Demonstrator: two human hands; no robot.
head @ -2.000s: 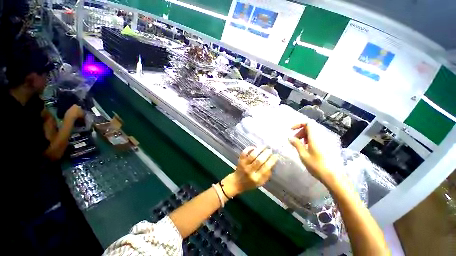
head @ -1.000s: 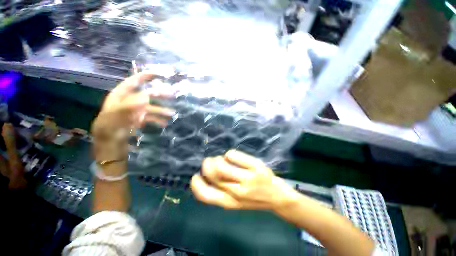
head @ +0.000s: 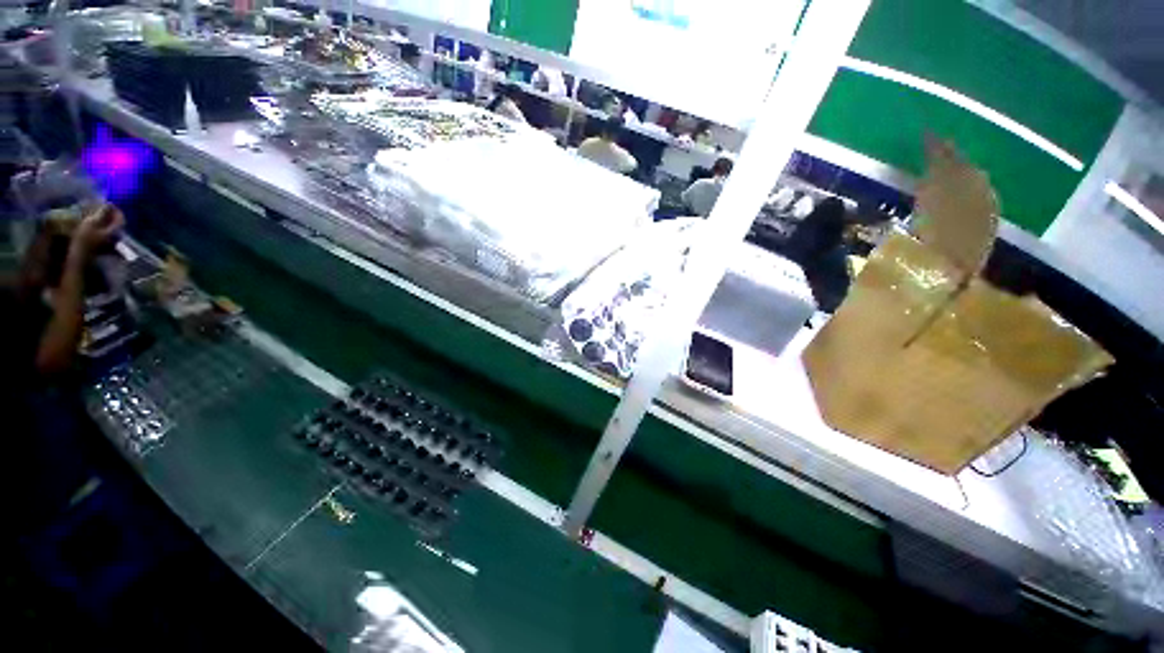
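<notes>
Neither of my hands is in the picture. On the green-topped bench nearest me lies a clear blister tray [head: 398, 449] with rows of black housings in its pockets. A small pile of gold-coloured pieces [head: 340, 510] lies beside a thin pale line on the green top. A thin pale tool-like strip [head: 447, 557] lies to the right of the pile. A blurred white shiny item [head: 398, 617] lies at the bench's lower edge.
A raised shelf [head: 781, 440] holds stacked clear trays [head: 511, 204], a dark phone-like rectangle [head: 710, 362] and a large open carton [head: 938, 351]. A white post [head: 664, 319] rises before it. A white tray [head: 781, 635] is cut off below. Another person's arm [head: 64, 306] is at left.
Both hands and the clear tray or sheet they handled a second ago have left the picture. The view has moved, showing the filled tray, the post and the large carton fully.
</notes>
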